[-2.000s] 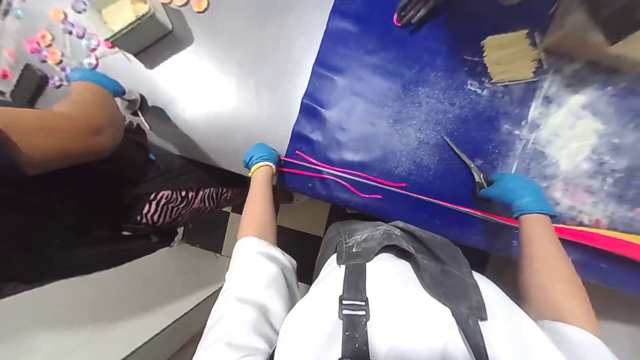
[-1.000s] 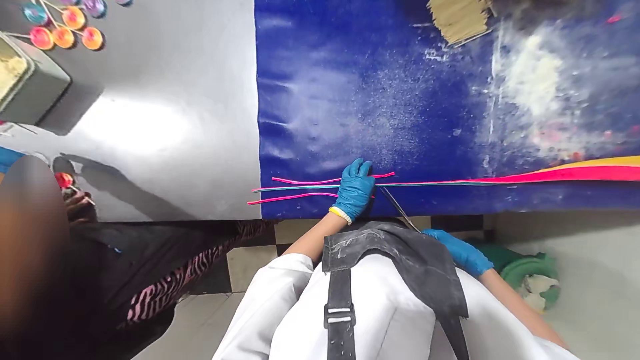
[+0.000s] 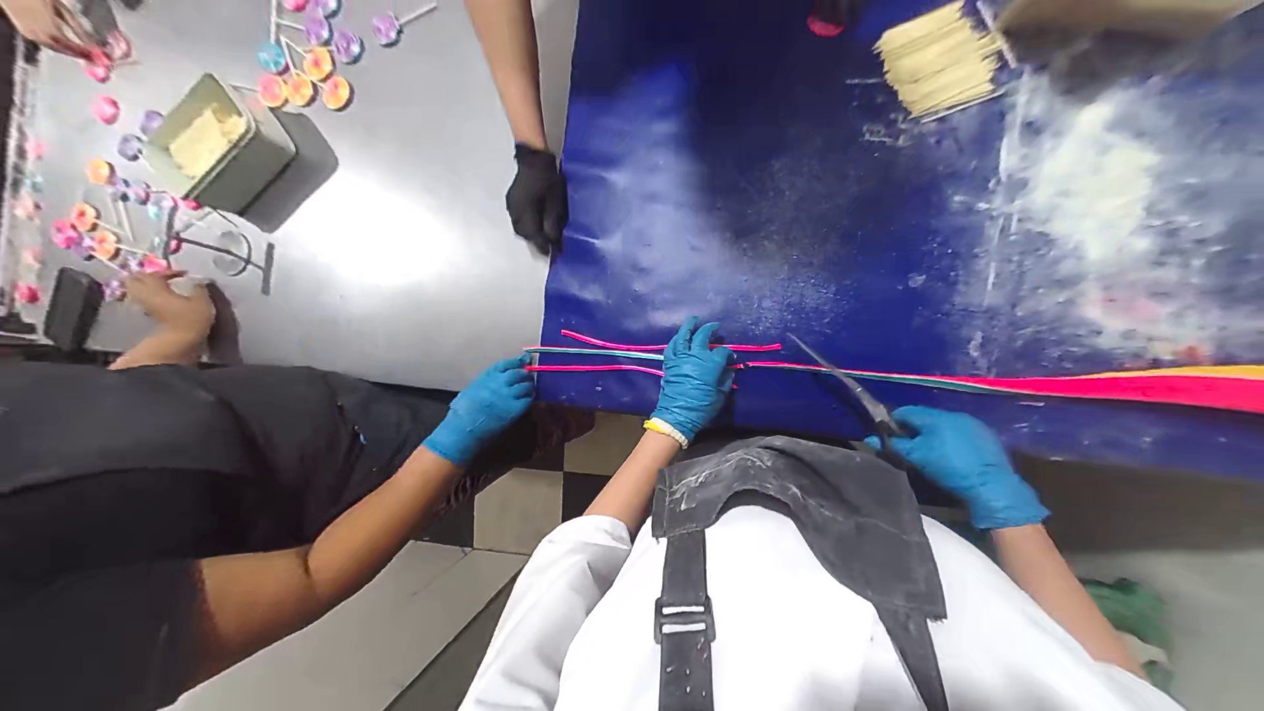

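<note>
My left hand [image 3: 694,377], in a blue glove, lies over several thin pink and green candy strips [image 3: 602,368] near the left edge of the blue mat [image 3: 711,237]; whether its fingers grip them is not clear. To the right of it, a long pink, green and yellow candy rope [image 3: 1116,385] widens toward the right edge of the view; its narrow end is close to my fingers. Held in my blue-gloved right hand [image 3: 953,459] are scissors [image 3: 849,387], their blades pointing up and left across the rope. How far the blades are apart cannot be told.
A co-worker's blue-gloved hand [image 3: 484,407] touches the strips' left ends. Another person's black-gloved hand [image 3: 538,200] rests at the mat's left edge. Lollipops [image 3: 299,90] and a tub [image 3: 222,148] stand on the metal table. Sticks [image 3: 940,61] lie at the back of the mat.
The co-worker's blue-gloved hand has come to the strips' left ends. A black-gloved hand now shows at the mat edge. My right hand with the scissors has moved right and up since one second ago.
</note>
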